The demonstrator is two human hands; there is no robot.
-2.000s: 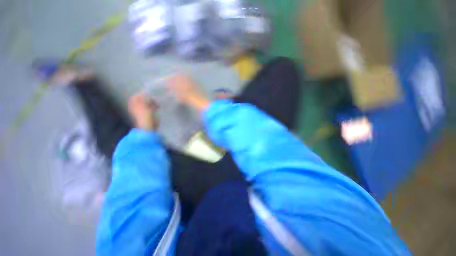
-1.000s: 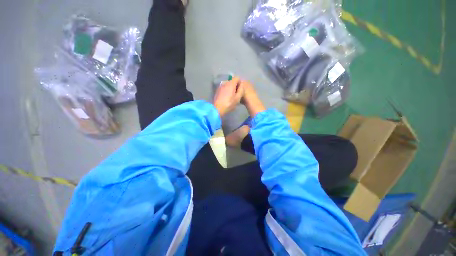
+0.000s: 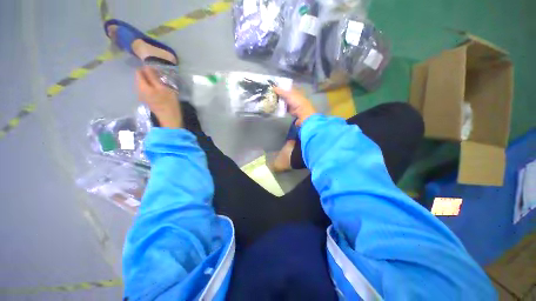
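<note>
My left hand (image 3: 157, 97) holds clear plastic with something grey-black in it (image 3: 167, 75), in front of the blue shoe. My right hand (image 3: 295, 104) pinches the right end of a shiny clear packet (image 3: 258, 94) with dark and yellowish contents. Clear plastic with a white label (image 3: 204, 88) and a green sticker spans between the two hands. I cannot tell whether it is one bag or several. The hands are well apart, above the floor between my legs.
Bagged dark parts (image 3: 305, 35) lie ahead. More bags (image 3: 120, 138) lie beyond my left leg. A pale yellow sheet (image 3: 263, 174) lies between my legs. An open carton (image 3: 438, 97), blue platform (image 3: 470, 226) and lit smartphone (image 3: 446, 206) are at right.
My hands were together between my legs; they are now spread apart with the plastic stretched between them. The view has turned, and the smartphone shows at right.
</note>
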